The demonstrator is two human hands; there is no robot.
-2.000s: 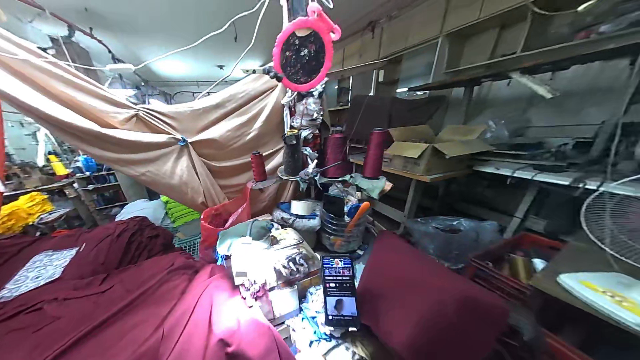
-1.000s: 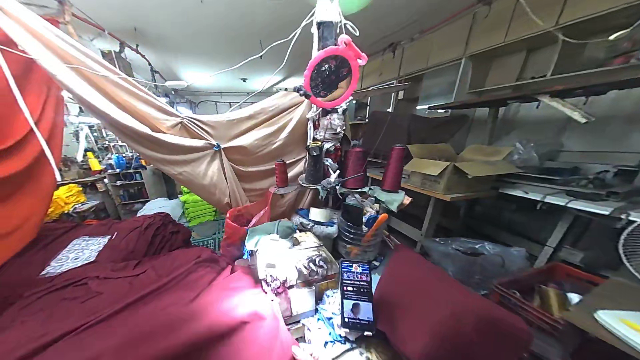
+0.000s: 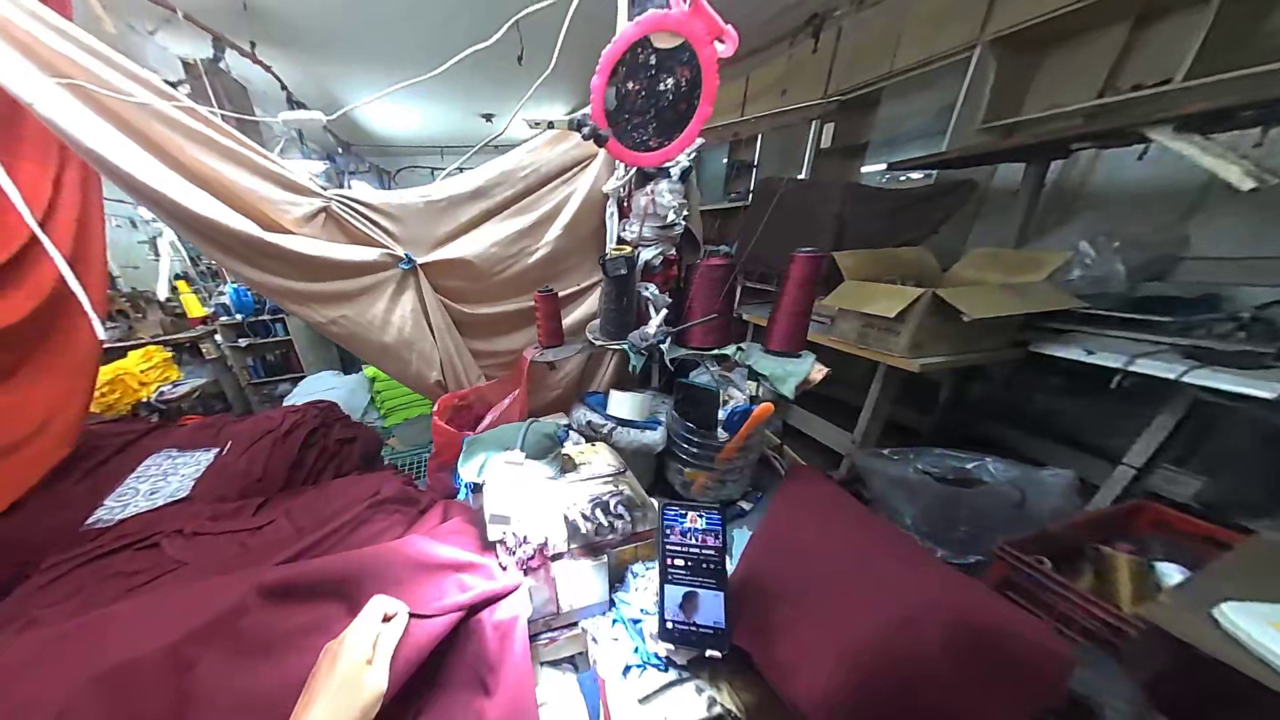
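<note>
My left hand (image 3: 355, 655) pinches the edge of a maroon fabric (image 3: 250, 620) at the lower left of the head view. My right hand is out of view. Right of the fabric stands a sewing machine (image 3: 590, 505), its head brightly lit, with scraps and threads below it. A smartphone (image 3: 692, 575) stands upright beside the machine, its screen lit. Another maroon fabric piece (image 3: 880, 600) lies to the phone's right. Behind are maroon thread cones (image 3: 795, 300) and a small red thread spool (image 3: 548, 318).
A plastic tub with an orange-handled tool (image 3: 745, 430) stands behind the phone. A pink-framed round mirror (image 3: 655, 85) hangs above. At right are an open cardboard box (image 3: 890, 320), a clear plastic bag (image 3: 970, 490) and a red crate (image 3: 1150, 520). A beige cloth (image 3: 480, 240) hangs behind.
My left hand has come into view at the bottom, gripping the maroon fabric; the earlier frames do not show it. The view has shifted between frames.
</note>
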